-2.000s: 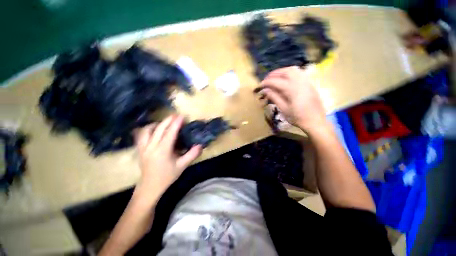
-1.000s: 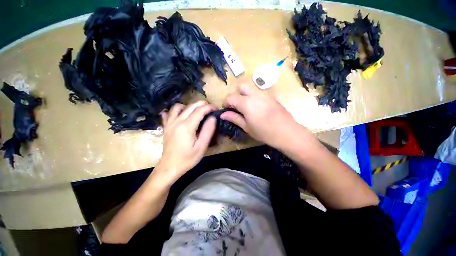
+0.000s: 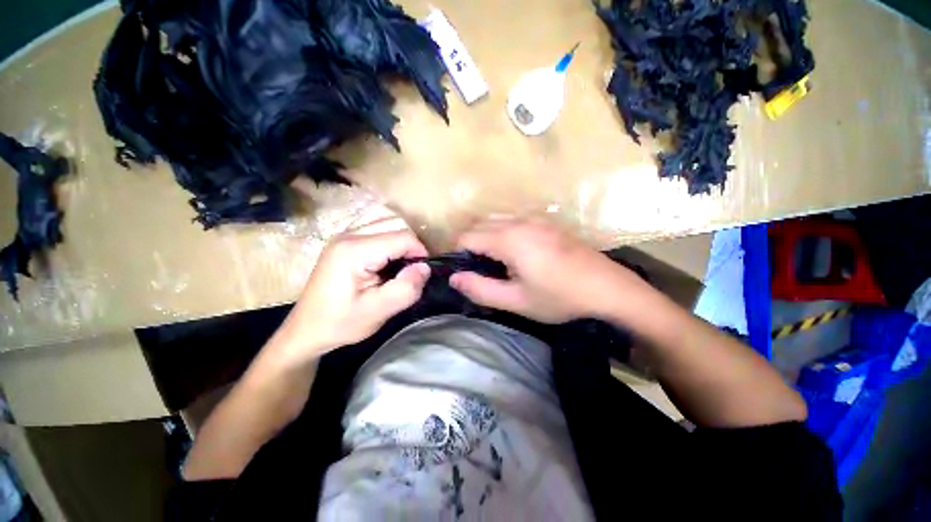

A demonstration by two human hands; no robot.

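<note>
My left hand (image 3: 359,285) and my right hand (image 3: 531,270) are close together at the bench's front edge. Both grip a small black part (image 3: 445,267) between thumbs and fingers. Its outline is mostly hidden by the fingers and merges with the dark clothing below. A heap of shiny black cape parts (image 3: 265,87) lies at the upper left. A tangled heap of spiky black collar parts (image 3: 689,76) lies at the upper right. A white glue bottle (image 3: 537,99) with a blue nozzle lies between the heaps, beside a white marked strip (image 3: 456,56).
A single black piece (image 3: 39,204) lies at the far left of the tan bench (image 3: 490,158). A yellow clip (image 3: 787,98) touches the right heap. Below the bench at right are a red stool (image 3: 825,260) and blue bins (image 3: 852,377). Cardboard (image 3: 87,393) shows at lower left.
Both hands have come down to the bench edge, nearer the lap, with the black part between them. The view has shifted, so the heaps and bottle sit higher in the picture.
</note>
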